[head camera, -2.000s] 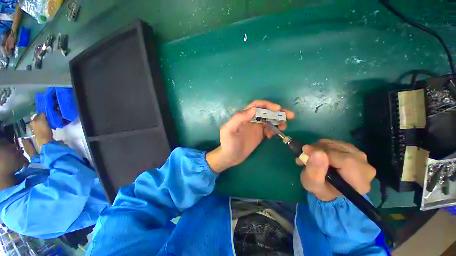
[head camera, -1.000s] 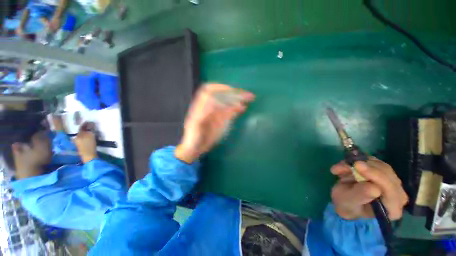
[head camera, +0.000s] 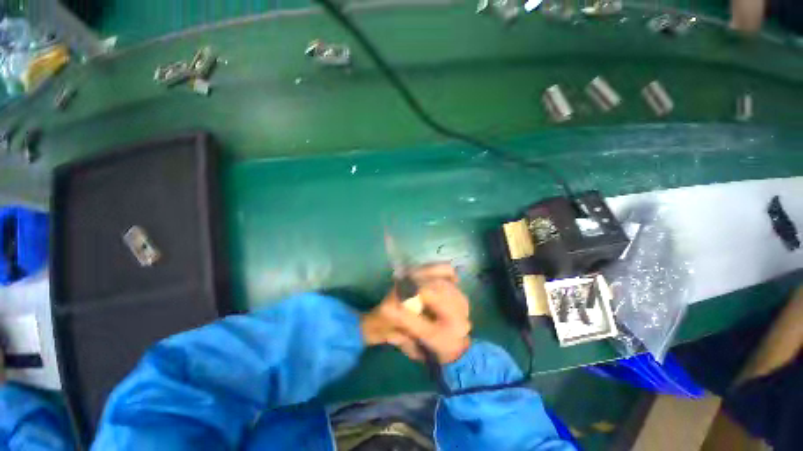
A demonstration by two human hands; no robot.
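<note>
My right hand (head camera: 440, 317) holds the soldering iron (head camera: 406, 287), its blurred metal tip pointing up and away over the green mat. My left hand (head camera: 379, 327) is against my right hand and mostly hidden by it; its fingers and anything in them cannot be made out. A silver module (head camera: 141, 246) lies in the upper compartment of the black parts tray (head camera: 211, 229) at the left.
At right are the black box (head camera: 563, 233) with tan tape, a white tray of dark bits (head camera: 570, 337) and a clear plastic bag (head camera: 656, 282). A black cable (head camera: 414, 106) crosses the view. Modules (head camera: 602, 92) lie beyond the bench. A blue sleeve (head camera: 31, 418) shows at lower left.
A module now lies in the tray, which was bare in the earlier views. My left hand has moved from near the tray to my right hand. The view has swung right.
</note>
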